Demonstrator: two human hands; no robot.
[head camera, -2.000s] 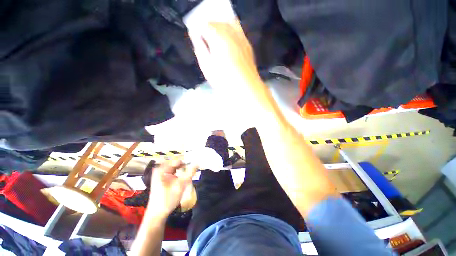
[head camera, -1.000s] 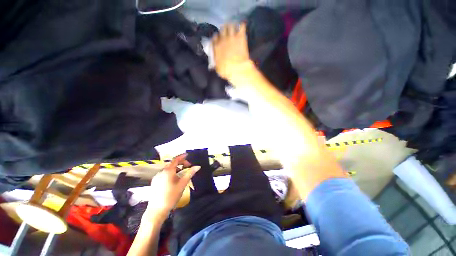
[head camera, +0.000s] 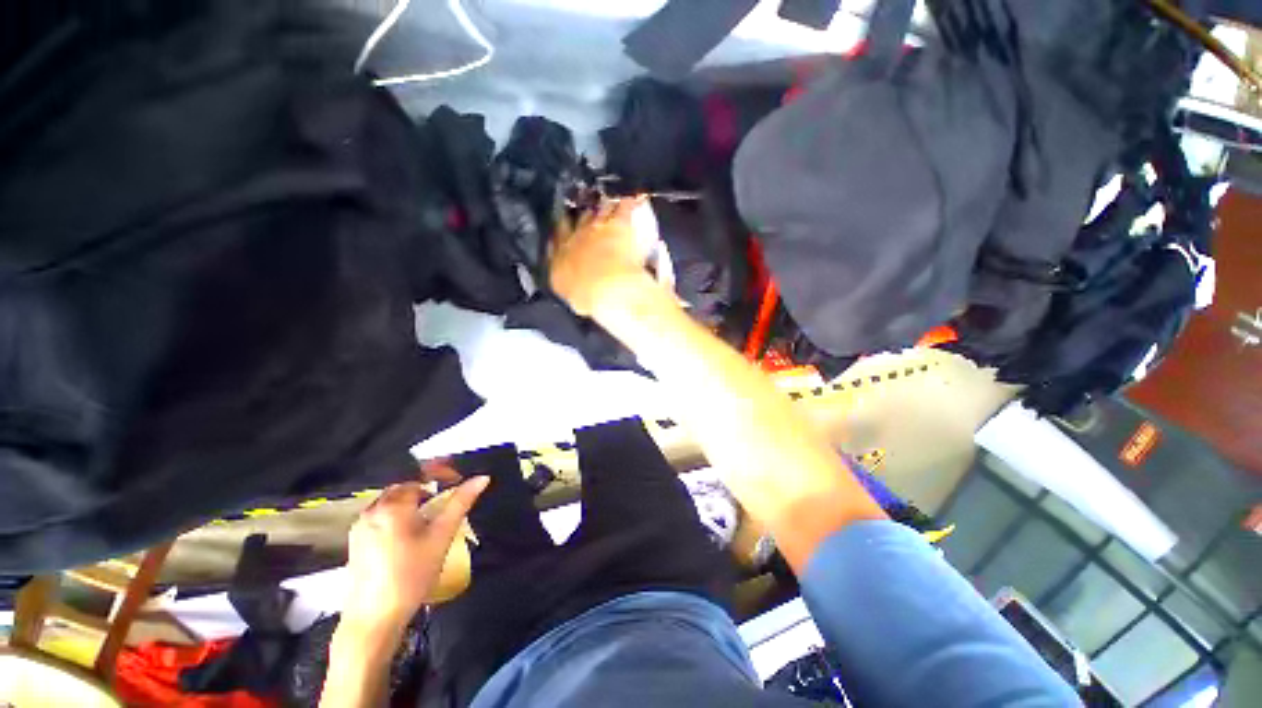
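Observation:
My right hand (head camera: 598, 256) reaches forward into a heap of dark cut pieces (head camera: 533, 180). Its fingers are curled at a small white piece (head camera: 648, 233), which looks held; the fingertips are partly lost in the cloth and blur. My left hand (head camera: 395, 546) is low on the left, near my lap, with thumb and fingers bent and a little apart; I see nothing held in it. A tan thing (head camera: 453, 569) shows beside its palm, too unclear to name. Large dark fabric (head camera: 208, 291) lies to the left.
Grey-black panels (head camera: 872, 208) hang at the right over a red crate (head camera: 765, 311). A white cord (head camera: 478, 58) lies on the grey surface at the top. A wooden stool (head camera: 49, 685) is at the lower left. Yellow-black floor tape (head camera: 865, 380) runs behind the table edge.
The view has shifted, bringing more of the cord and right-side area into frame. My right hand is lower in the picture, with its fingers more curled. The white piece by my left hand earlier is gone from there.

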